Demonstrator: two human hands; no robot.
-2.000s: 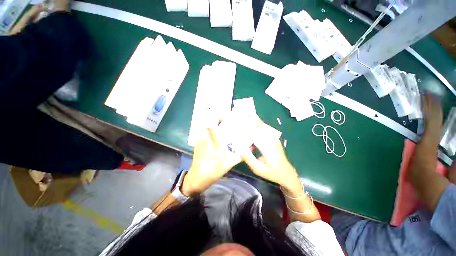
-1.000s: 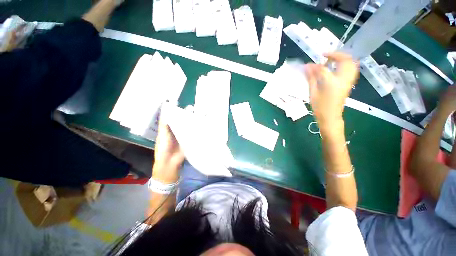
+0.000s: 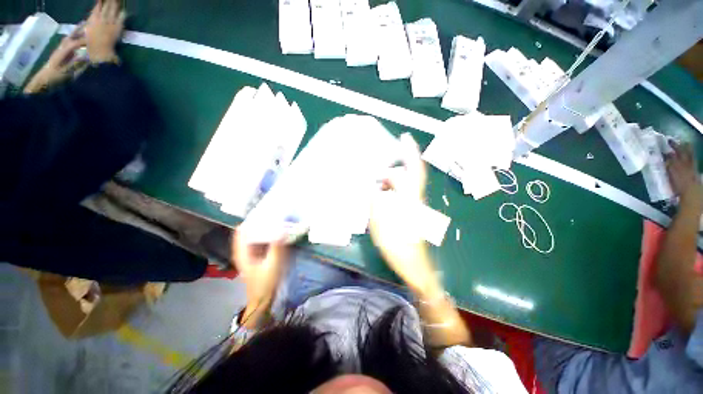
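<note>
A white folding carton (image 3: 320, 173), overexposed and blurred, is held aslant over the bench in front of me. My left hand (image 3: 260, 262) grips its lower left end, near a small blue print. My right hand (image 3: 401, 200) is at its right side, fingers bent and blurred; whether it grips the carton I cannot tell. White flat carton blanks (image 3: 331, 233) lie partly hidden under it. A small white card (image 3: 435, 225) shows beside my right hand.
Fanned cartons (image 3: 250, 146) stand at left. A loose pile of white leaflets (image 3: 472, 150) lies by the grey post (image 3: 609, 69). Rubber bands (image 3: 528, 223) lie right. White boxes (image 3: 389, 42) line the far belt. Other workers' arms are at left (image 3: 100, 35) and right (image 3: 678, 208).
My right hand has come back from the leaflet pile to the carton. The held carton is raised and tilted across the blanks. The left worker's hands have moved together.
</note>
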